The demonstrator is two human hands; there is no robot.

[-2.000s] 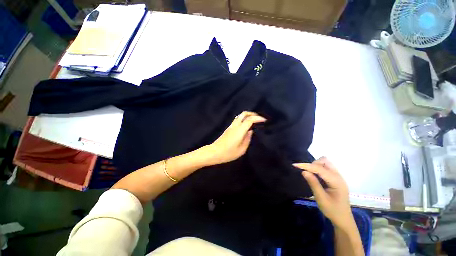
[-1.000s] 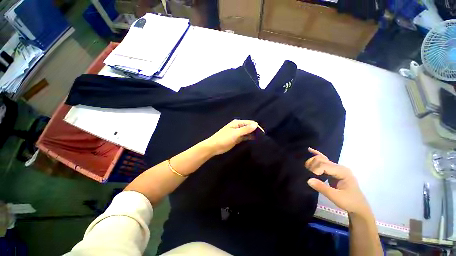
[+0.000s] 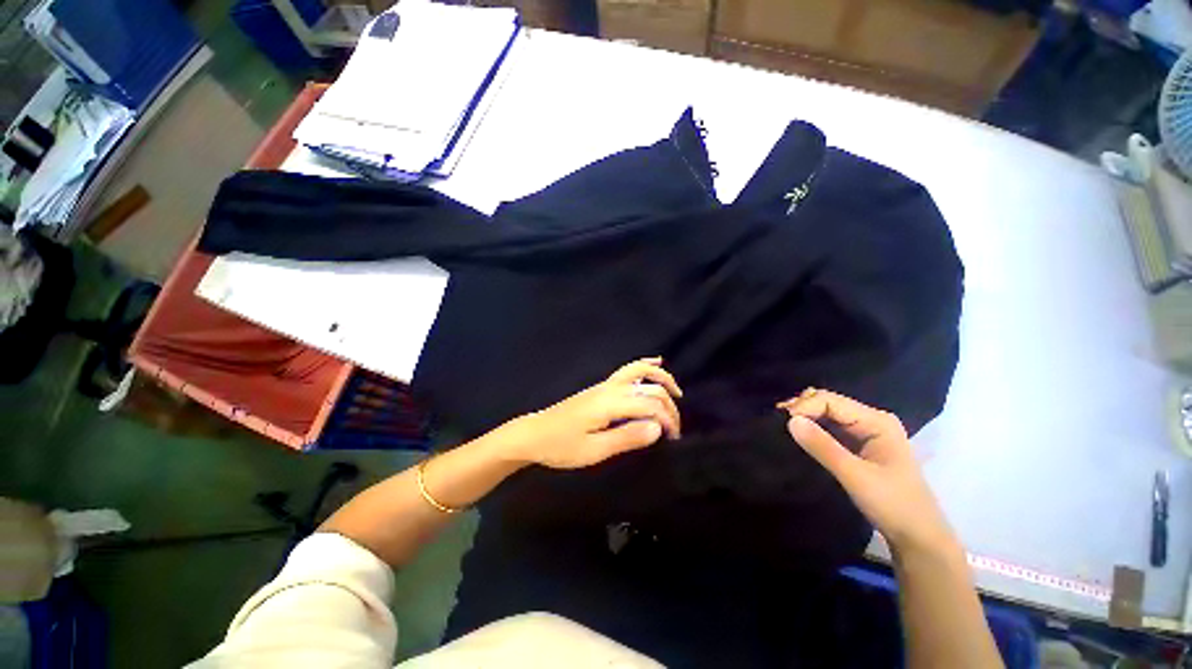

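A black garment (image 3: pixel 588 314) lies over the white table and hangs over its near edge. Its open collar (image 3: pixel 784 163) points away from me, with a small pale embroidered motif on the right side. One sleeve (image 3: pixel 347 220) stretches left. My left hand (image 3: pixel 608 416) is on the middle of the garment, fingers bent, pinching the cloth. My right hand (image 3: pixel 850 444) is to its right, thumb and index fingertips together at the cloth; the palm is hidden, and no tool shows.
Papers on a clipboard (image 3: pixel 412 85) lie at the back left of the table (image 3: pixel 1046 431). An orange-red crate (image 3: pixel 242 379) stands at left. A dark pen-like tool (image 3: pixel 1159 518) lies at right. A fan (image 3: pixel 1180 118) is cut off at the right edge.
The view has swung right. Both hands have moved nearer the front of the garment. My right fingers, apart one second ago, are now closed at the tips. The garment's middle folds have shifted.
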